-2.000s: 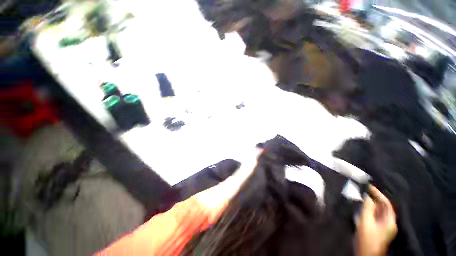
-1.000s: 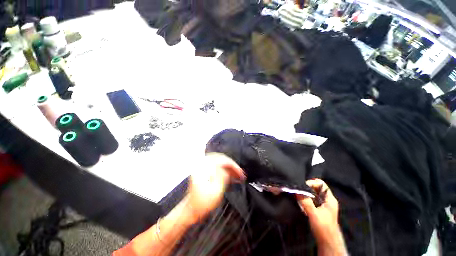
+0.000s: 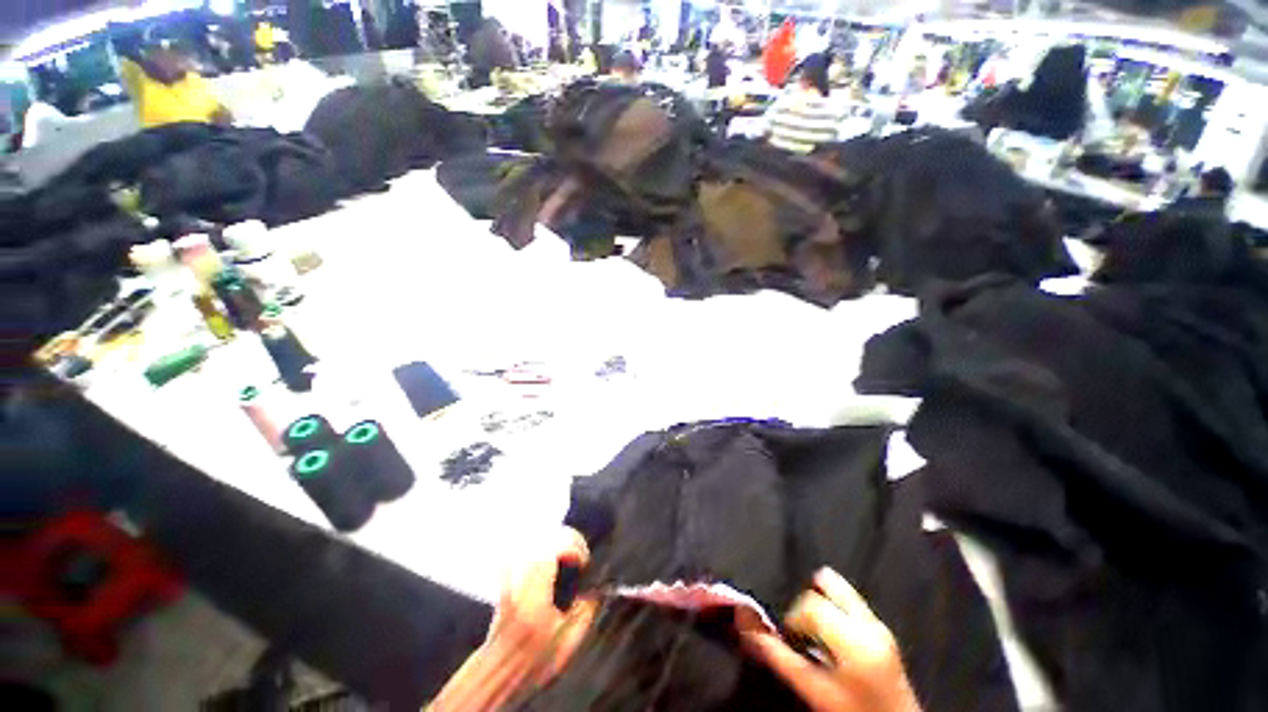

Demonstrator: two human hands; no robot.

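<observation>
A black garment [image 3: 716, 508] lies over the table's front edge and towards me. A pale, pinkish-white edge [image 3: 688, 595] shows in its fold between my hands. My left hand [image 3: 535, 612] grips the cloth at the left end of this edge. My right hand [image 3: 834, 647] holds the cloth at the right end, its thumb near the pale edge. No needle or thread can be made out.
Black thread cones [image 3: 351, 470], a phone [image 3: 424, 388], scissors [image 3: 522, 374] and small dark pieces [image 3: 470, 463] lie on the white table [image 3: 403, 299]. Spools stand far left. A dark garment pile [image 3: 1085, 403] is at right, brown-and-black garments [image 3: 737, 209] behind. People are beyond.
The view has tilted up, showing more of the room. My left hand has come down onto the cloth, and the garment is spread flatter. The pale edge now lies between both hands.
</observation>
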